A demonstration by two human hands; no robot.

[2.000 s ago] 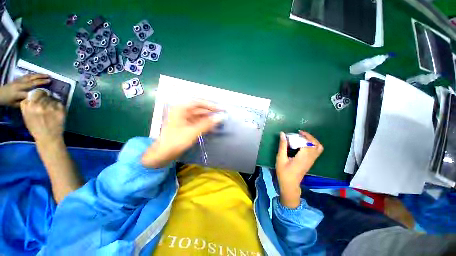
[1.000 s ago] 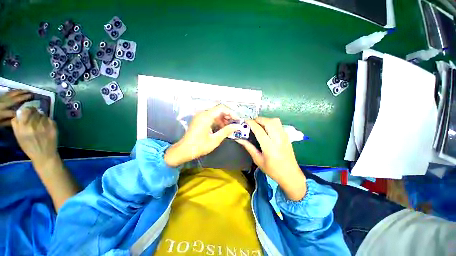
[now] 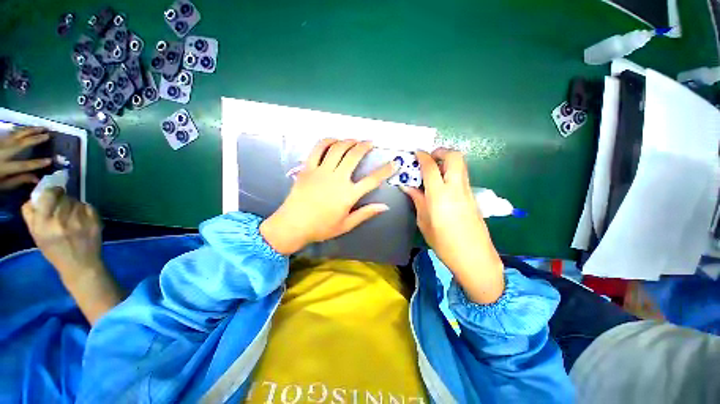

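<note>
A dark grey back panel [image 3: 367, 237] lies on a white backing sheet [image 3: 230, 158] in front of me, under shiny clear film at its left part. A camera lens piece [image 3: 406, 170] sits at the panel's far right corner. My right hand [image 3: 450, 209] grips its right side between thumb and fingers. My left hand [image 3: 328, 189] lies palm down on the panel, fingers spread, a fingertip at the lens piece's left edge. A white glue bottle [image 3: 493, 203] with a blue tip lies on the table just right of my right hand.
A loose lens pile [image 3: 118, 67] lies at the far left. A few lens pieces [image 3: 568, 118], a panel stack with white sheets [image 3: 655, 181] and another glue bottle [image 3: 620, 46] are at right. At left, another person's hands [image 3: 63, 229] work on a panel with a bottle.
My right hand let go of the glue bottle, which now lies on the table. The lens piece, held between both hands above the panel, has moved to its far right corner. My left hand has flattened.
</note>
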